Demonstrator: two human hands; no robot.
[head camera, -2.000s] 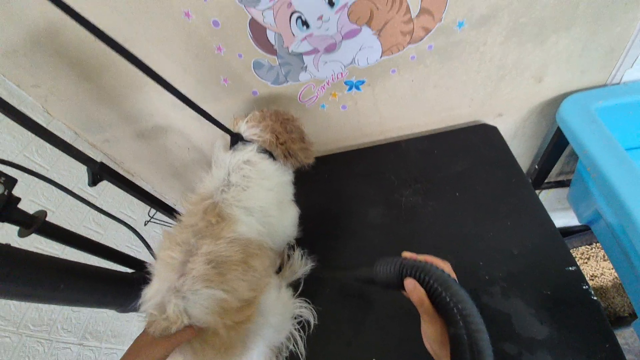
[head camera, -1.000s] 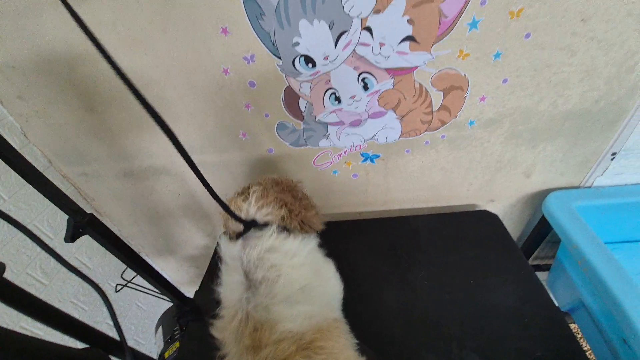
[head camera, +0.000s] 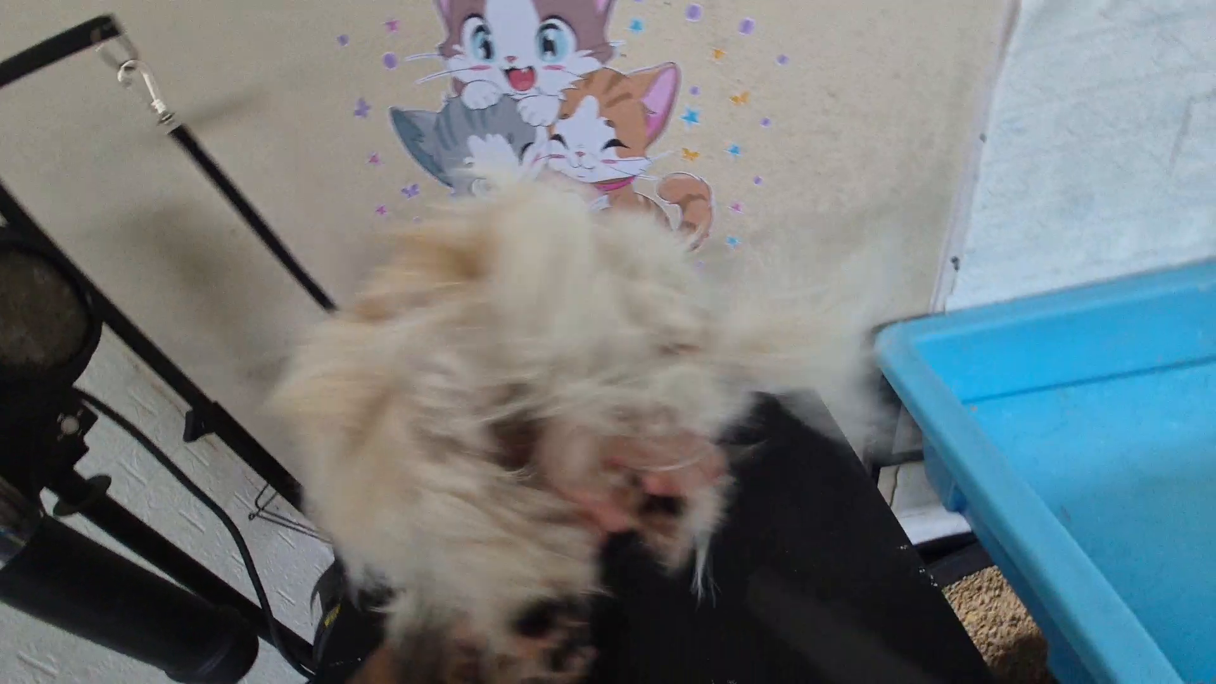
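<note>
A dog with cream and tan fur (head camera: 513, 380) fills the middle of the view, its rear toward me and blurred, long fur spread out at the right. A hind paw with dark pads (head camera: 541, 627) shows low down. A sliver of skin at the bottom edge, beside that paw, looks like my left hand (head camera: 370, 667); its fingers and hold are hidden. My right hand is out of view. A blurred dark grey shape (head camera: 826, 617), perhaps a dryer nozzle, lies at the lower right over the black table (head camera: 855, 541).
A black strap (head camera: 252, 218) hangs from a metal clip (head camera: 142, 90) on a grooming arm. At the left stand black poles and a dark cylindrical device (head camera: 123, 589) with a cable. A blue plastic tub (head camera: 1007, 503) borders the right side. Behind is a wall with cat stickers (head camera: 589, 114).
The dog's rear now faces me, large in view, and its head no longer shows. The right hand and ribbed hose seen two seconds ago are out of view. The view has shifted.
</note>
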